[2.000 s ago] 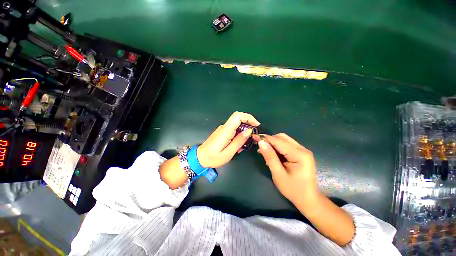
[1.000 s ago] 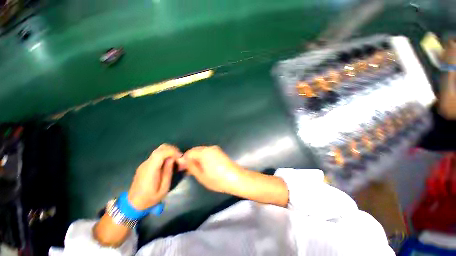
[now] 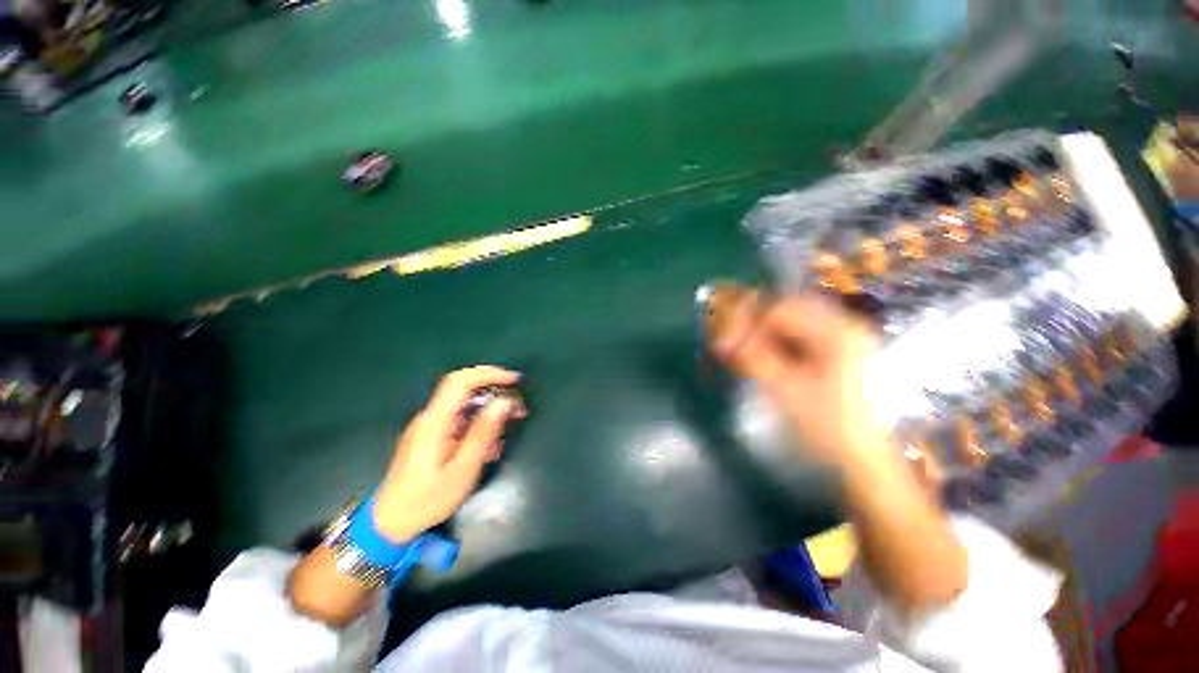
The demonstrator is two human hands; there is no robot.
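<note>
My left hand (image 3: pixel 445 450), with a blue strap at the wrist, holds a small dark watch housing (image 3: pixel 497 400) between thumb and fingers over the green mat. My right hand (image 3: pixel 805 368) is blurred, just left of the blister tray (image 3: pixel 999 296). It pinches a thin dark and orange piece, which looks like a display module (image 3: pixel 718 316) with its flex cable. The blister tray is clear and holds rows of orange and black parts.
A worn yellow strip (image 3: pixel 493 246) runs along the mat's far edge. Beyond it, a small dark housing (image 3: pixel 370 170) lies on the green belt (image 3: pixel 552 118). The black press fixture (image 3: pixel 158 447) stands at the left. Part of another person's arm shows at the right edge.
The view has swung right, bringing the blister tray in. My hands, together before, are now apart. My right hand has moved right to the tray's side and now holds a display-like piece.
</note>
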